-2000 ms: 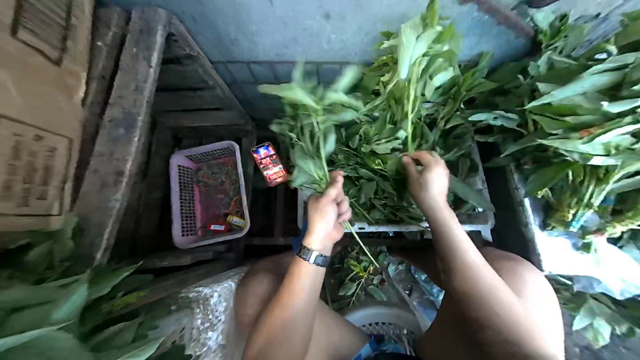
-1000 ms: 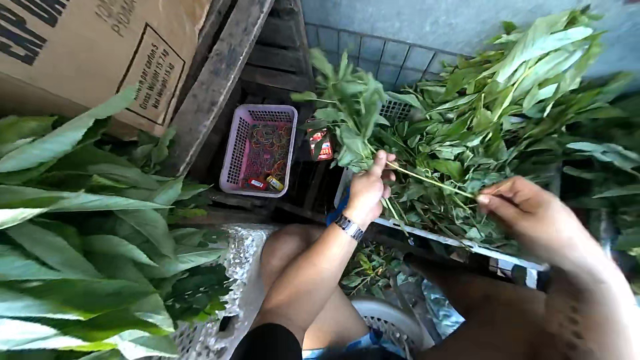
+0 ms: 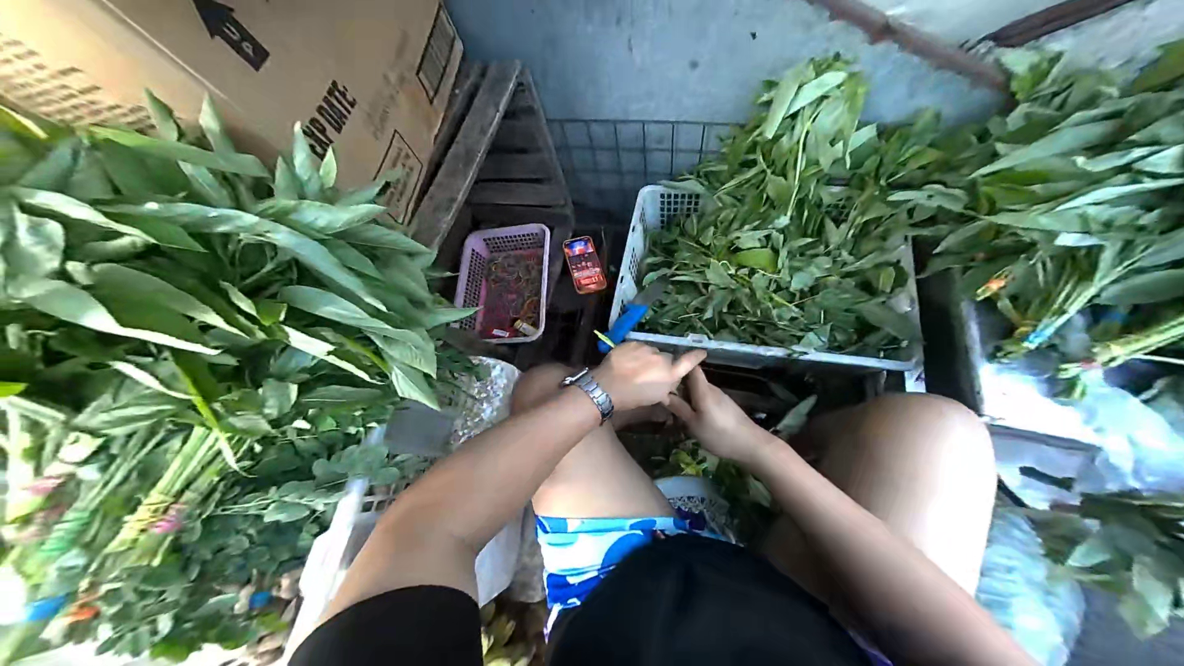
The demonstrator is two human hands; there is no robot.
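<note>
My left hand [image 3: 640,377], with a metal watch at the wrist, is bent in front of the white plastic crate [image 3: 795,352]. Its fingertips meet those of my right hand [image 3: 720,418]; whether anything small lies between them is hidden. Just above my left hand, a blue-handled tool [image 3: 624,325], perhaps a knife, slants at the crate's front left corner; I cannot tell if my hand touches it. Leafy green stems [image 3: 768,264] fill the crate. To its left are a phone [image 3: 585,265] with a lit screen and a pink plastic basket [image 3: 466,283] with rubber bands.
Large leafy bunches [image 3: 250,250] crowd the left side, before a cardboard box [image 3: 370,55] and a wooden crate [image 3: 481,139]. More tied bunches [image 3: 1091,213] stand at the right, above clear plastic [image 3: 1091,407]. A wire grid [image 3: 629,148] leans on the wall.
The leafy stems that my left hand held are no longer seen in it. My right hand has let go of its stem and come in to meet the left. The view has shifted.
</note>
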